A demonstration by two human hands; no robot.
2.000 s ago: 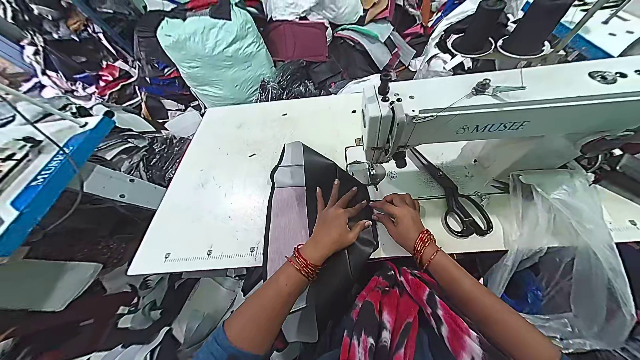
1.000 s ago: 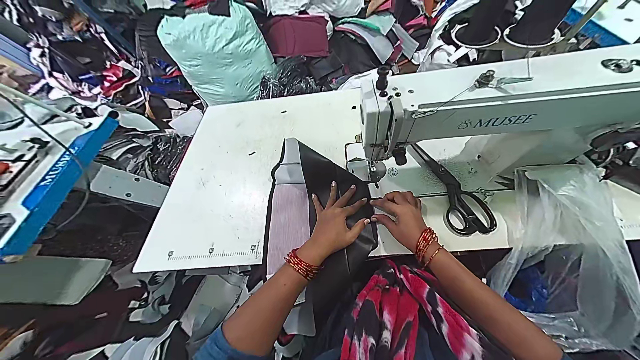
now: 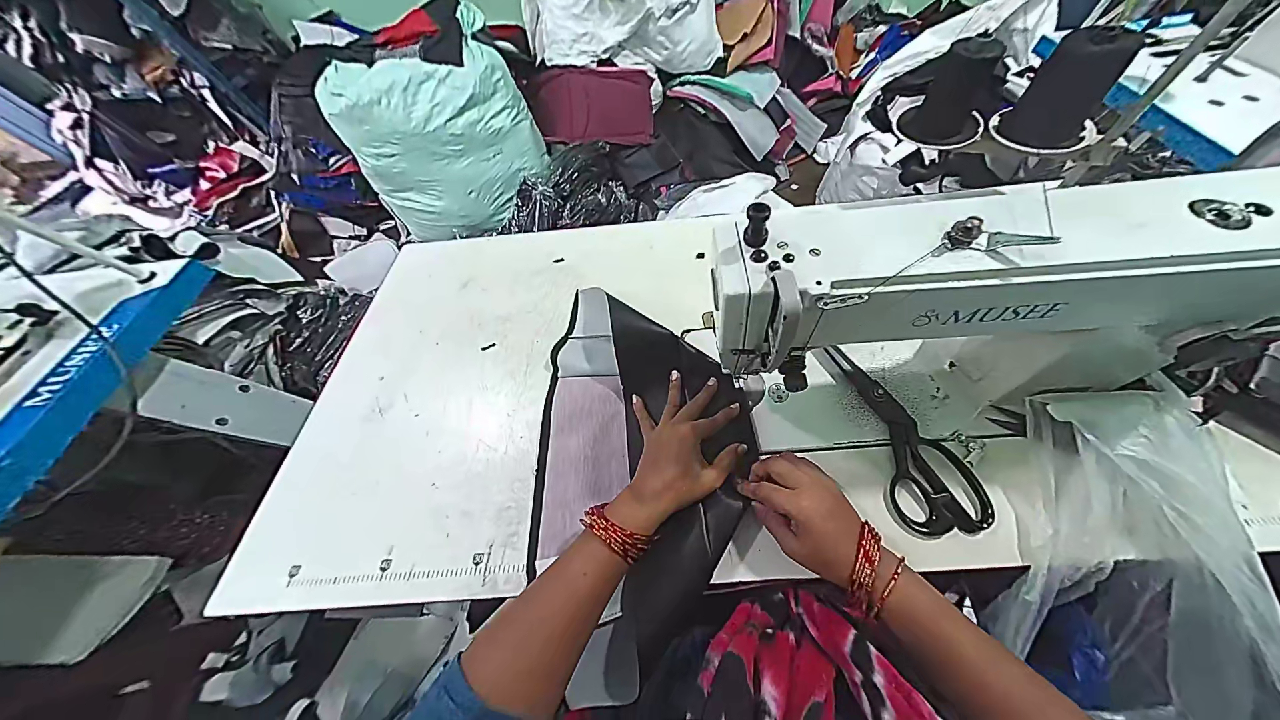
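Black fabric with a grey and pale mauve panel lies on the white sewing table, its right edge by the needle area of the industrial sewing machine. My left hand rests flat on the black part, fingers spread, just left of and below the presser foot. My right hand pinches the fabric's right edge between thumb and fingers, close to my left thumb. Black-handled scissors lie on the table to the right of my right hand, blades pointing up toward the machine head.
A clear plastic bag hangs over the table at the right. Two black thread cones stand behind the machine. A mint green sack and piled fabric scraps lie beyond the table. Part of another blue-edged machine table is at the left.
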